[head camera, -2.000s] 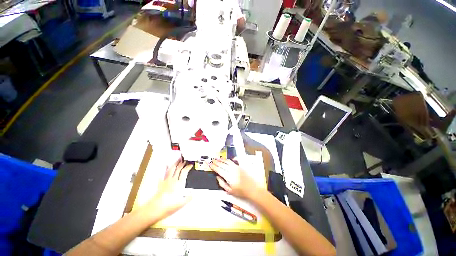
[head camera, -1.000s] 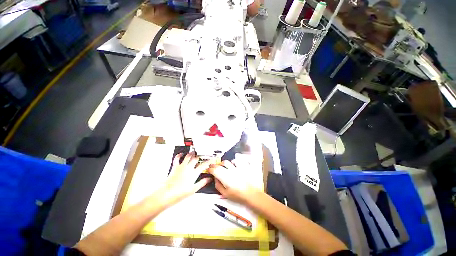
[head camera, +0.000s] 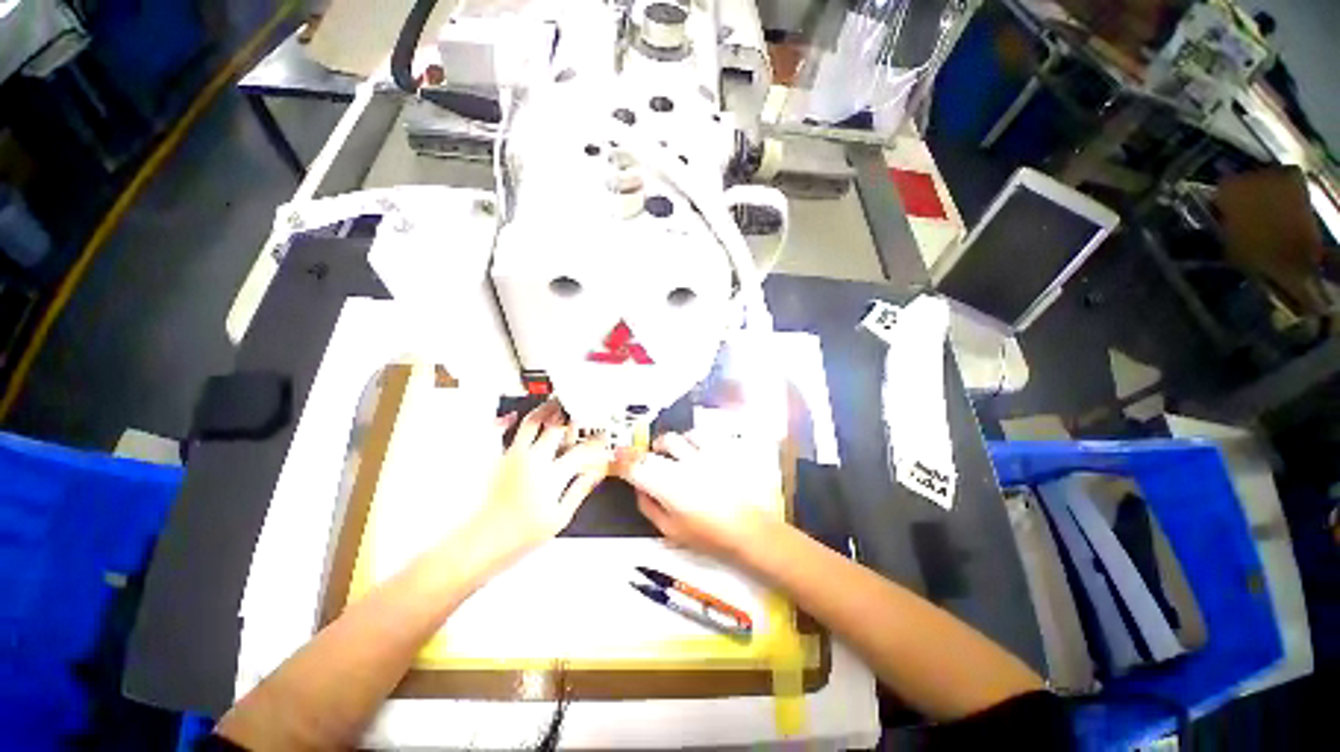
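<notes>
A black panel (head camera: 606, 514) lies flat on the white template (head camera: 500, 602) under the sewing machine head (head camera: 617, 279). A small white label (head camera: 595, 434) with dark lettering shows at the clamp below the head, partly hidden by fingers. My left hand (head camera: 544, 478) lies palm down on the panel's left part, fingers apart. My right hand (head camera: 691, 485) lies on its right part, fingertips at the clamp. The fingertips of both hands nearly meet. Neither hand is seen gripping anything. An orange-and-grey pen (head camera: 698, 599) and a dark pointed tool lie together in front of the panel.
A printed label strip (head camera: 919, 404) lies right of the template. A tilted control panel (head camera: 1029, 250) stands behind it. A small black block (head camera: 243, 406) lies at the table's left. Blue bins stand at the left (head camera: 88, 558) and right (head camera: 1249, 566), the right one holding grey-white strips.
The hands have drawn closer together at the clamp and more of the panel's front part shows than one second ago. The black panel has shifted beneath them. The camera view has also moved.
</notes>
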